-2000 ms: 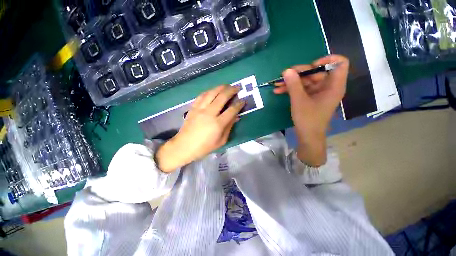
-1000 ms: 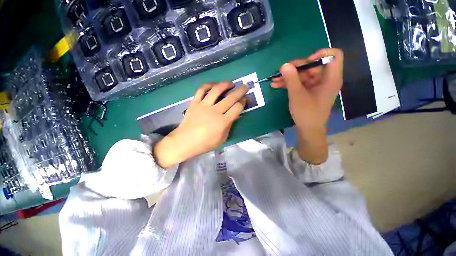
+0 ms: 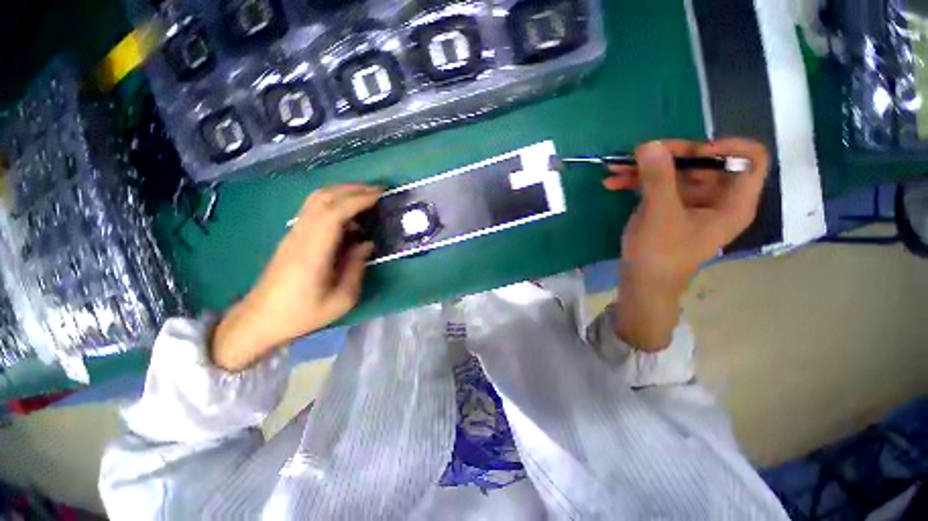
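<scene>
The dark adhesive strip with white edges lies on the green mat; its right end is bare white in an angular patch. A black housing with a bright round centre lies on the strip. My left hand is at the strip's left end, thumb and fingers bent around a dark area beside the housing; whether they grip anything is hidden. My right hand holds a dark pen-like tool. Its thin shiny tip points left, at the strip's white upper right corner. Any piece on the tip is too small to tell.
A clear blister tray with black housings stands behind the strip. Another clear tray is at the left, with tangled black pieces between. Wide black-and-white sheets lie at the right, near glossy clear trays.
My left hand has moved left, uncovering the strip and the housing. My right hand and tool have shifted right and slightly down. The view has shifted, so trays and sheets sit differently in frame.
</scene>
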